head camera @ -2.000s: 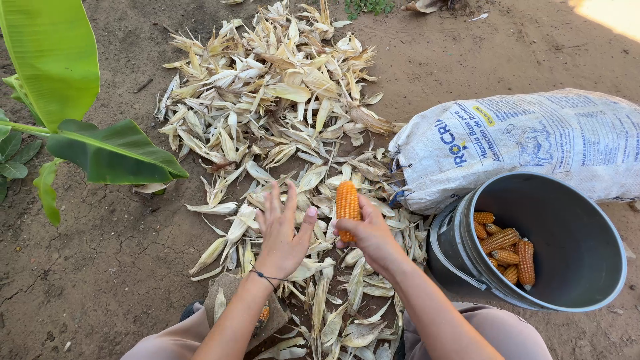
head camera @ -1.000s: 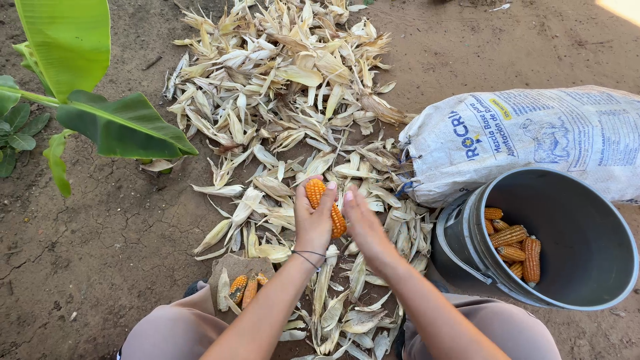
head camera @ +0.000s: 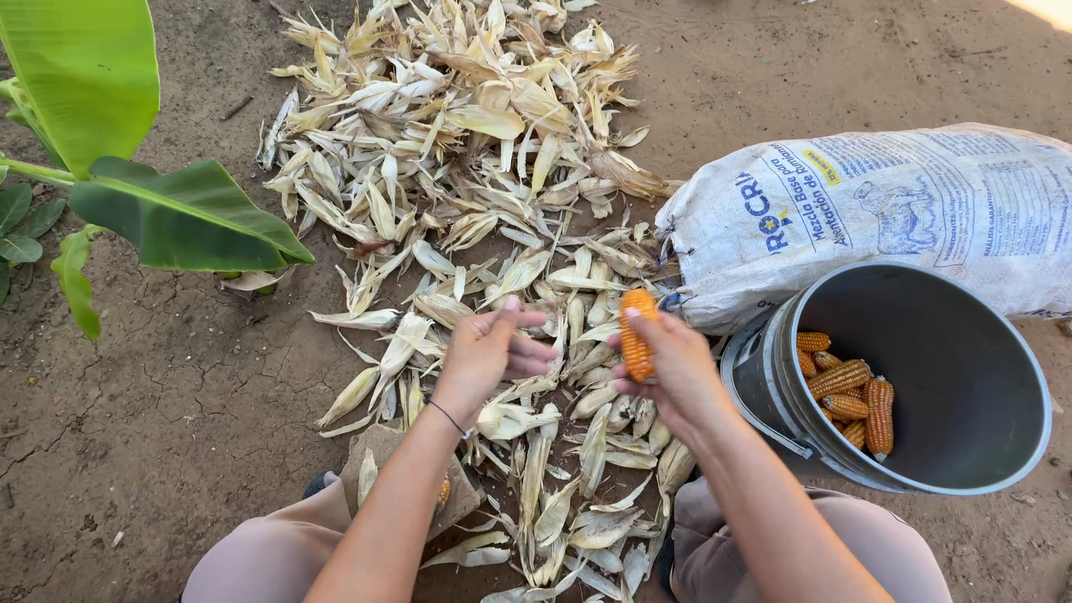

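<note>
My right hand (head camera: 674, 368) grips an orange ear of husked corn (head camera: 636, 335), held upright above the husks. To its left, my left hand (head camera: 494, 347) is apart from the ear, fingers spread and holding nothing, with a thin dark bracelet at the wrist. Dry corn husks (head camera: 519, 276) lie under both hands. On the right, a grey plastic bucket (head camera: 930, 360) holds several husked ears of corn (head camera: 840, 378). Partly hidden behind my left forearm, a bit of orange corn (head camera: 444, 490) shows on a flat brown piece (head camera: 381, 444) by my knee.
A large pile of dry husks (head camera: 469, 109) spreads across the ground ahead. A white woven sack (head camera: 837, 209) with printing lies behind the bucket. At the left stands a broad-leaved green plant (head camera: 184, 213). My knees (head camera: 260, 553) frame the near edge, over cracked bare soil.
Two seconds ago the hands were apart, with an ear in my right hand; one second ago they were together around corn. Now they are apart again, and my right hand holds one ear.
</note>
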